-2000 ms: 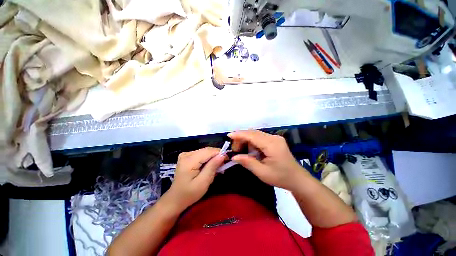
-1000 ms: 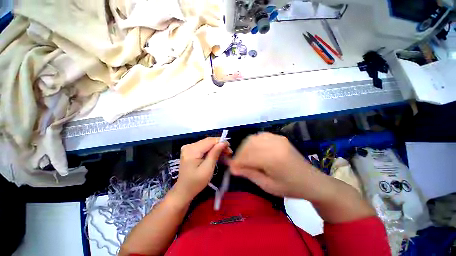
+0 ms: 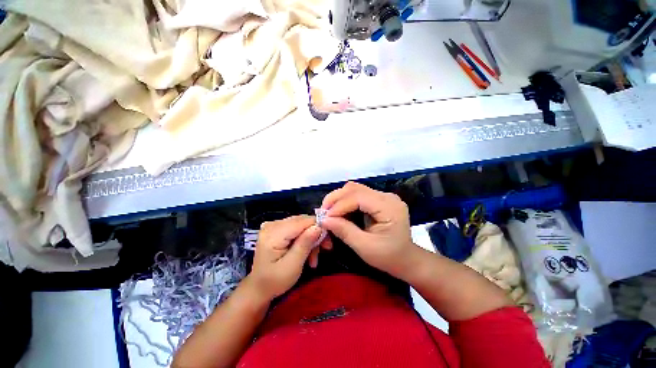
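A short pale lilac tape (image 3: 321, 218) is pinched between both hands, above the lap and just off the table's front edge. My left hand (image 3: 282, 253) holds it with thumb and forefinger from the left. My right hand (image 3: 372, 226) pinches its upper end from the right. Most of the tape is hidden by the fingers. A tangled bundle of similar narrow tape (image 3: 194, 291) lies at the lower left, beside my left forearm.
Cream fabric (image 3: 180, 86) is heaped on the table's left. The sewing machine's needle area (image 3: 370, 18) is at the top. Orange-and-blue snips (image 3: 467, 65), a red stick, black scraps (image 3: 544, 92) and a paper note (image 3: 624, 115) lie right. A printed plastic bag (image 3: 565, 269) is lower right.
The tape's loose end hung down a second ago and is now mostly gathered in the fingers. My right hand, blurred before, is now steady and fingertip to fingertip with my left.
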